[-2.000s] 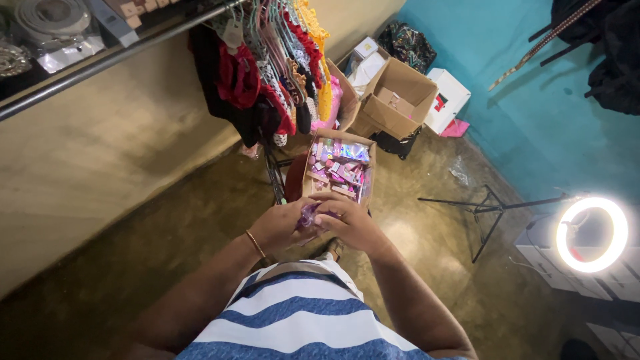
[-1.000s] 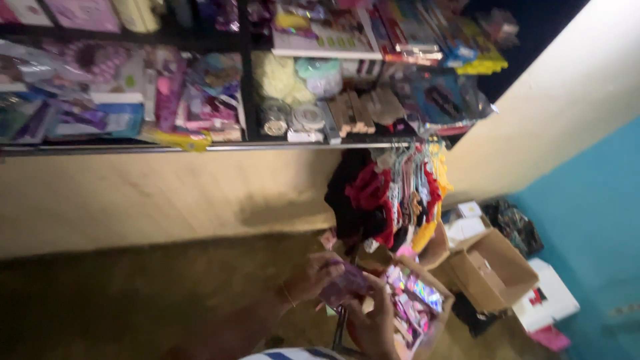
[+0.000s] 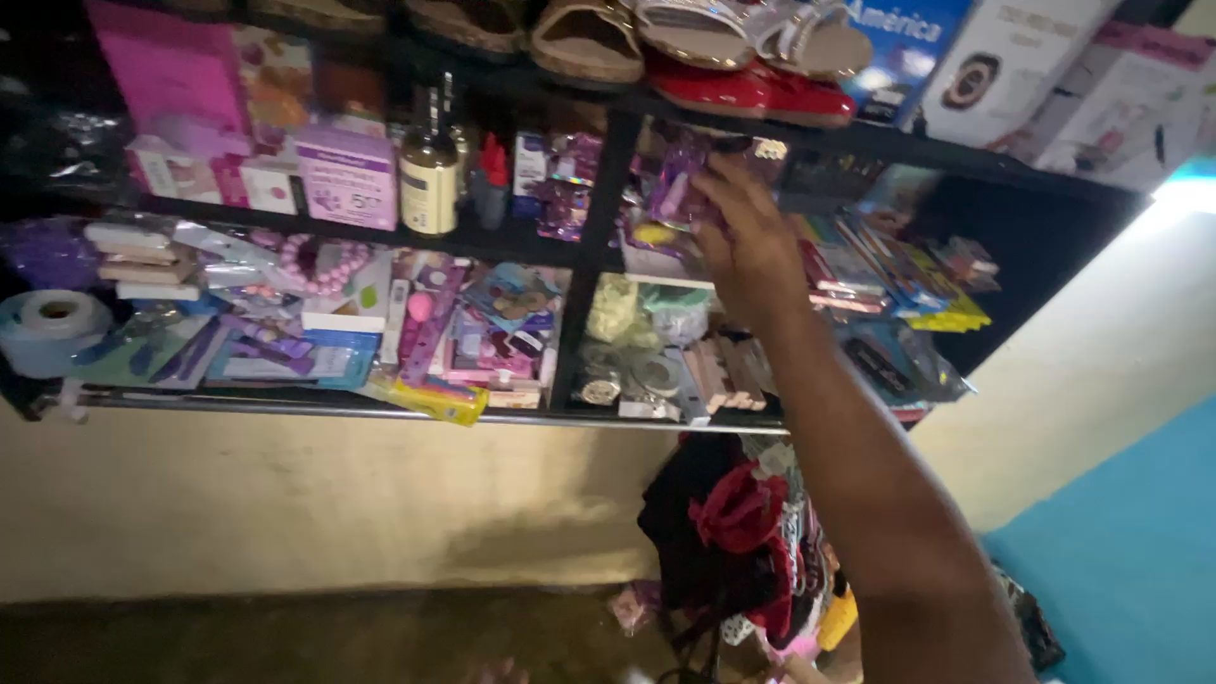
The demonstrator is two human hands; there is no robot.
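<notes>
My right hand (image 3: 746, 223) reaches up into a compartment of the black shelf unit (image 3: 600, 190). Its fingertips and thumb are at a shiny purple plastic packet (image 3: 676, 185); blur hides whether they grip it or only touch it. Below the packet are a small yellow item (image 3: 655, 234) and a white flat box or book edge (image 3: 665, 264). Of my left hand (image 3: 503, 671), only what look like blurred fingertips show at the bottom edge, so what it holds is hidden.
Sandals (image 3: 584, 43) and red shoes (image 3: 750, 93) stand above. A cream bottle (image 3: 429, 180), pink boxes (image 3: 346, 179) and bead bracelets (image 3: 323, 266) fill compartments at left. A metal rail (image 3: 313, 407) runs along the lower shelf edge. Clothes on hangers (image 3: 741, 503) hang below.
Both hands were together around a purple packet above the carton. My right hand has since moved up to the shelf, apart from my left. The view has swung up to the shelves.
</notes>
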